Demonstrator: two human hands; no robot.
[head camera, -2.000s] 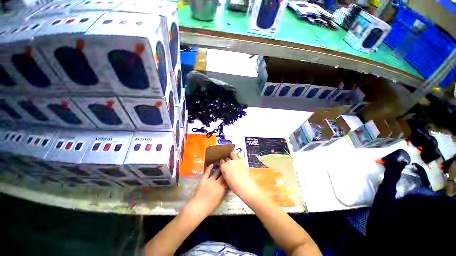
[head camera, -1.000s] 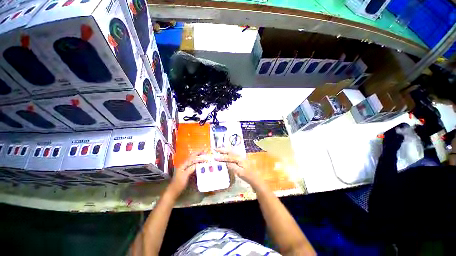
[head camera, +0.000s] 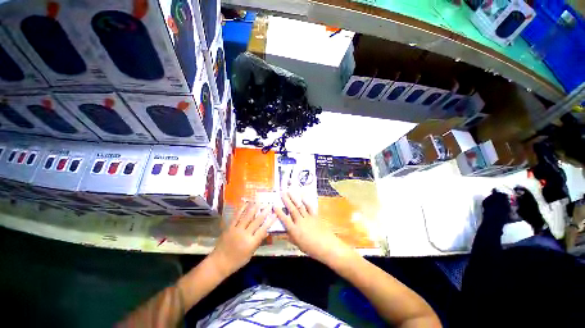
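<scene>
A white retail box (head camera: 276, 226) lies at the bench's front edge, mostly hidden under my hands. My left hand (head camera: 242, 232) rests palm down on its left part, fingers spread. My right hand (head camera: 305, 225) rests palm down on its right part, fingers apart. Neither hand visibly grips anything. A white printed leaflet (head camera: 296, 172) lies just beyond my fingertips, between an orange sheet (head camera: 250, 172) on the left and a black and tan printed sheet (head camera: 345, 174) on the right.
Finished boxes (head camera: 176, 173) stand stacked high at left. A black cable pile (head camera: 272, 109) lies behind the sheets. Open boxes (head camera: 401, 157) with brown flaps stand at right. A large brown carton (head camera: 417, 64) holds a row of boxes. A neighbouring worker's dark sleeve (head camera: 481, 234) shows at right.
Two seconds ago my hands were at a brown flap; one second ago they were at the far end of the white box. Now they lie flat over it, and its icons are covered.
</scene>
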